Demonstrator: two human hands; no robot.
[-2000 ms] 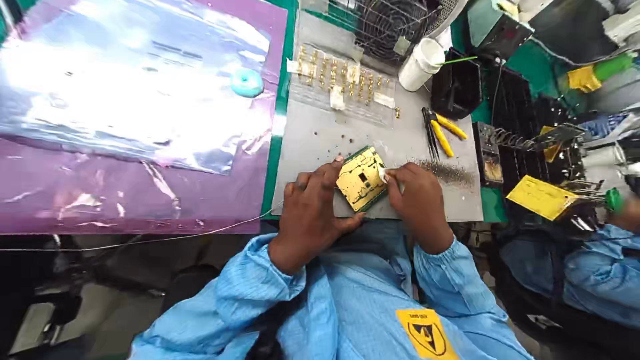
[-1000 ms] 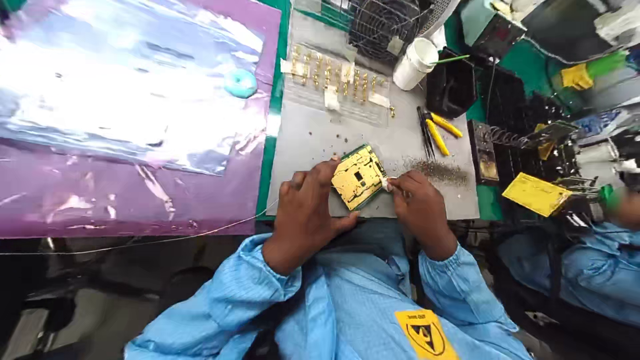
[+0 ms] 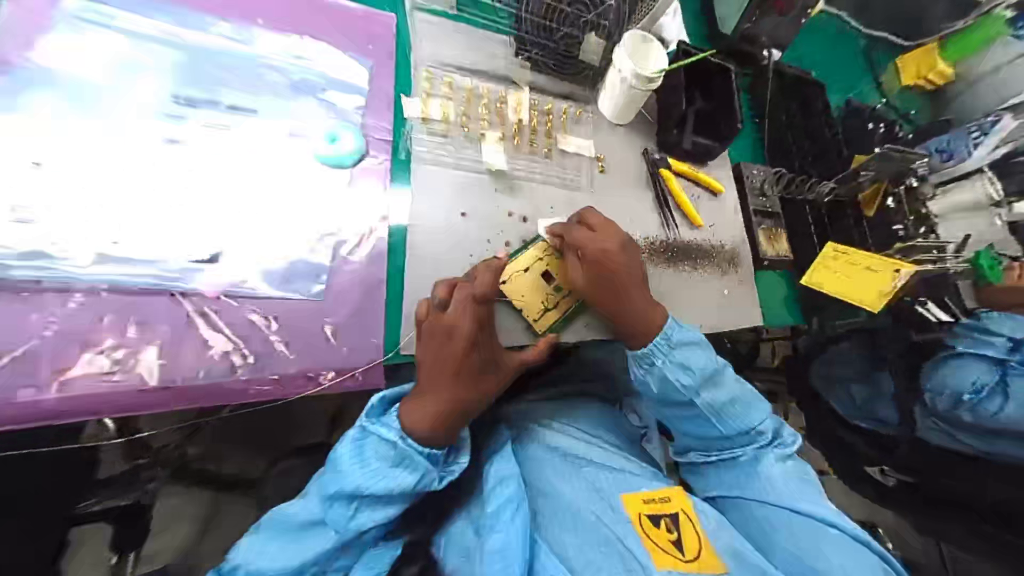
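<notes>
A green-edged circuit board with a gold-coloured face lies tilted on the grey mat, between my hands. My left hand grips it, fingertips at its left corner and thumb at its lower corner. Pinched in the fingers of my right hand is a small white wad, at the board's upper edge. The right hand covers part of the board's right side. Yellow-handled cutters and black tweezers rest above and to the right of the right hand.
Clear trays of small brass parts lie behind the board, near a white cup. Dark debris is scattered at right. A soldering iron stand stands at the mat's right edge. Silvery film covers the purple mat. A co-worker's blue sleeve shows at right.
My right hand with the white wad has moved from the board's right corner to its upper edge. My left hand has stayed at the board.
</notes>
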